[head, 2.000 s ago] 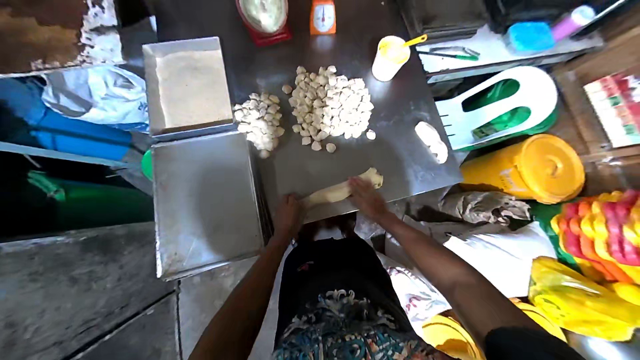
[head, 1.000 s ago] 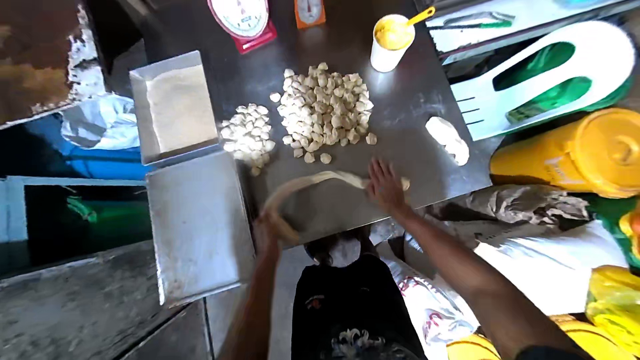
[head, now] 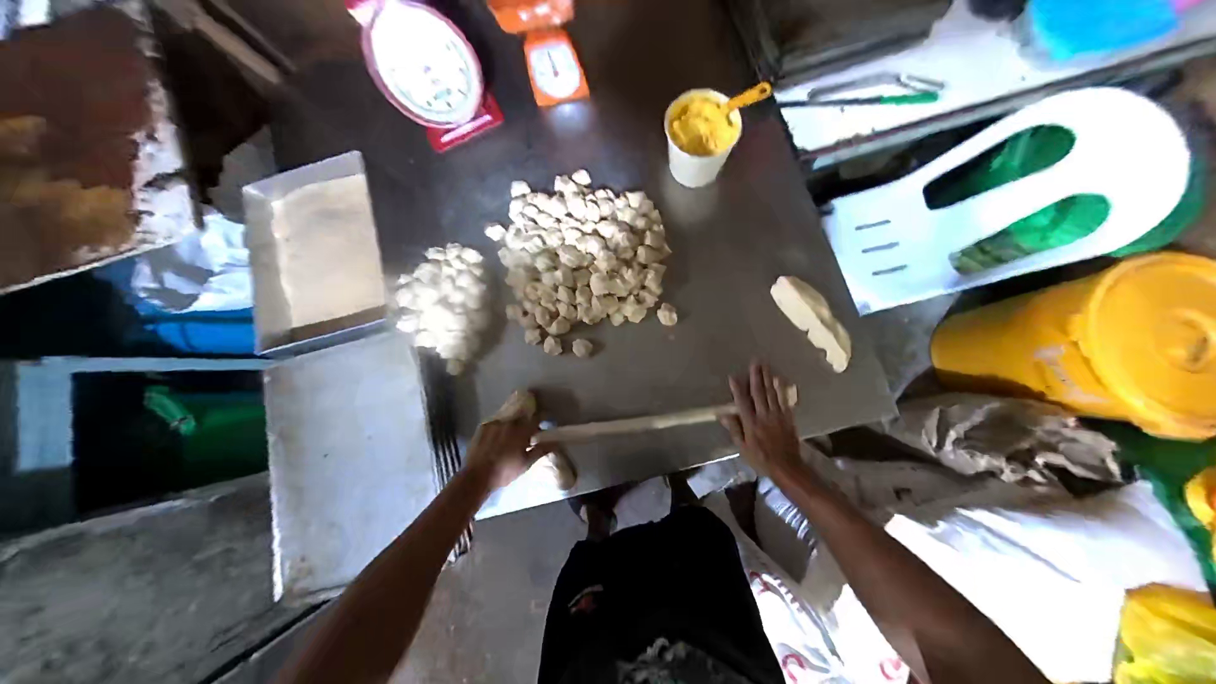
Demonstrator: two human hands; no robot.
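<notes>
A long thin rope of dough [head: 646, 423] lies along the near edge of the dark table. My left hand [head: 503, 442] grips its left part, with dough showing above and below the fingers. My right hand [head: 763, 418] lies flat on the rope near its right end, fingers spread, and a short tip shows beyond it. Past the rope sit a large pile of small dough pieces [head: 589, 252] and a smaller, paler pile [head: 442, 304]. A thick piece of dough [head: 812, 321] rests to the right, apart from my right hand.
A metal tray of flour [head: 328, 247] and stacked flat metal trays [head: 351, 456] stand left. At the back are a red dial scale [head: 425, 66], an orange scale [head: 554, 68] and a cup of yellow powder [head: 701, 138] with a spoon. A yellow lidded bucket [head: 1092, 342] is right.
The dough rope has become longer and thinner than two seconds ago. It was curved one second ago and is now nearly straight between my hands.
</notes>
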